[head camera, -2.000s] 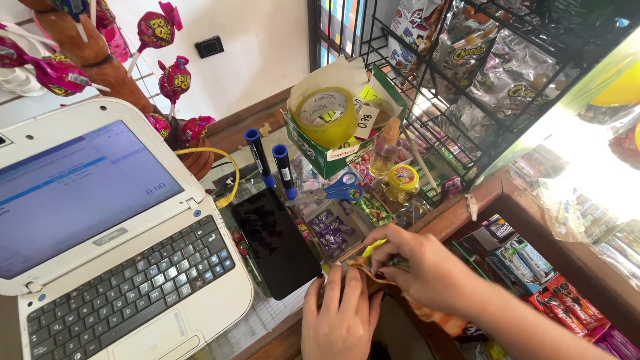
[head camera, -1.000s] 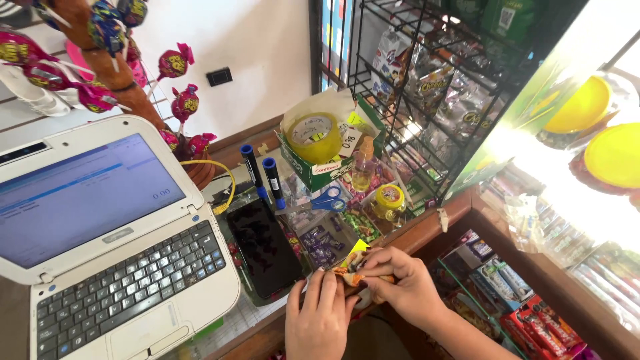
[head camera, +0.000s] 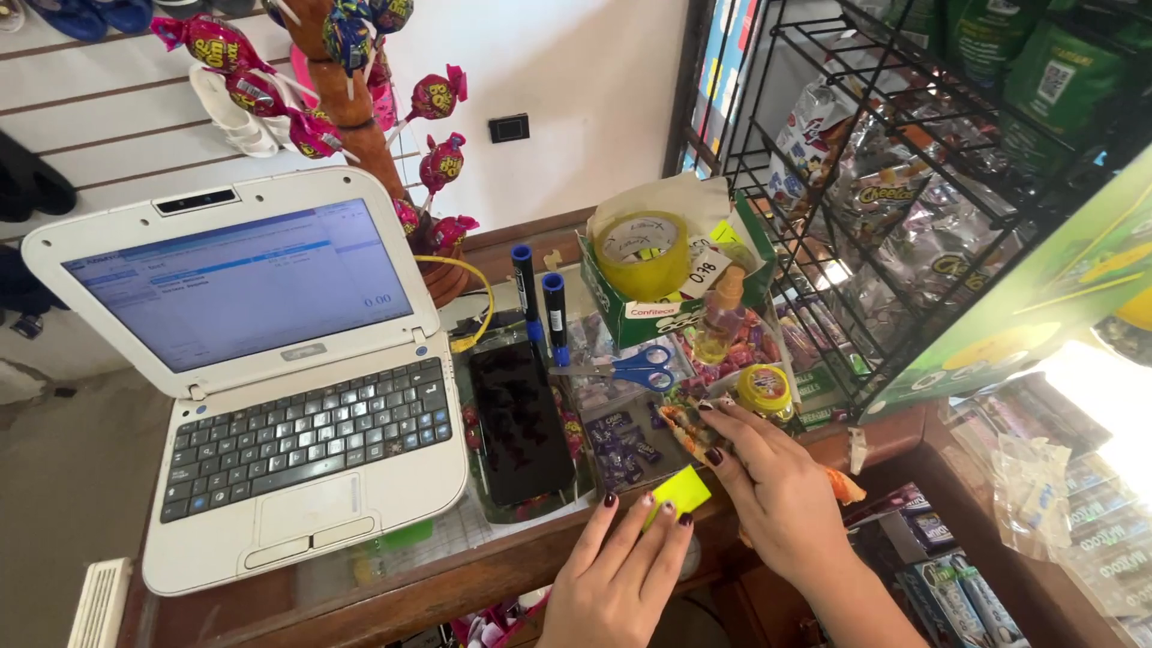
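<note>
My left hand (head camera: 621, 576) is at the counter's front edge, its fingertips on a neon yellow paper slip (head camera: 680, 495). To its right, my right hand (head camera: 778, 486) has its thumb and fingers on an orange patterned item (head camera: 688, 436), whose other end (head camera: 844, 486) shows beyond the hand; its kind cannot be told. Above the slip lie small purple-wrapped candies (head camera: 621, 450). Blue-handled scissors (head camera: 643, 367) lie behind them, and a small yellow-lidded jar (head camera: 765, 391) stands just behind my right hand. A black smartphone (head camera: 520, 423) lies to the left of the candies.
A white laptop (head camera: 306, 396) stands open at left. Two blue-capped markers (head camera: 555, 315) stand near a green box (head camera: 621, 310) holding a roll of yellowish tape (head camera: 641, 256). A spray bottle (head camera: 720, 324) is beside it. A black wire rack (head camera: 810, 216) with snack bags rises at right; lollipops (head camera: 436, 96) hang behind.
My hands were close together at the orange item; now they are apart, the left on the yellow slip and the right on the orange item. The view has shifted.
</note>
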